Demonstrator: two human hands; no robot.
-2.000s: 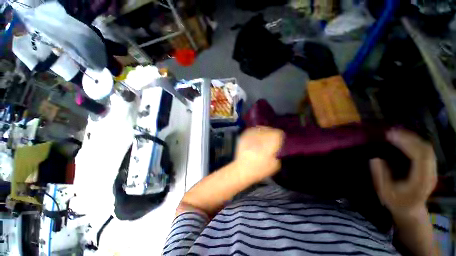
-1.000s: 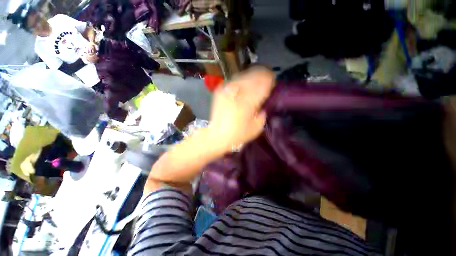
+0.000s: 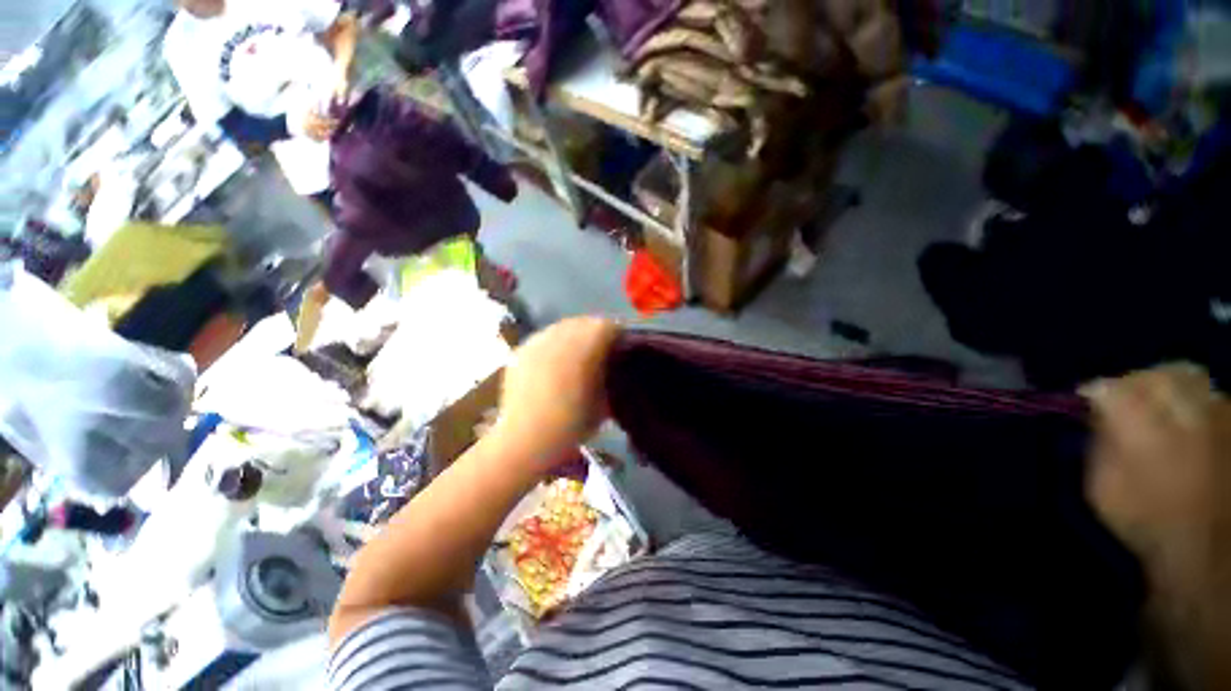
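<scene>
A dark maroon jacket (image 3: 864, 486) is stretched between my two hands in front of my striped shirt. Its straight maroon edge runs across the top, and the black inner side hangs below. My left hand (image 3: 560, 378) is closed on the edge's left end. My right hand (image 3: 1161, 452), blurred and near the right rim, is closed on the edge's right end. The fingertips of both hands are hard to make out.
A white sewing table (image 3: 149, 594) stands at lower left, with a box of red and yellow pieces (image 3: 551, 540) beside it. A person (image 3: 250, 61) holds a maroon garment (image 3: 398, 176) at upper left. A bench (image 3: 635, 115) carries brown garments. Dark piles lie at right.
My view has swung toward the bench and the other person. The jacket's edge is now pulled straight between both hands, and my right hand has come back into clear view.
</scene>
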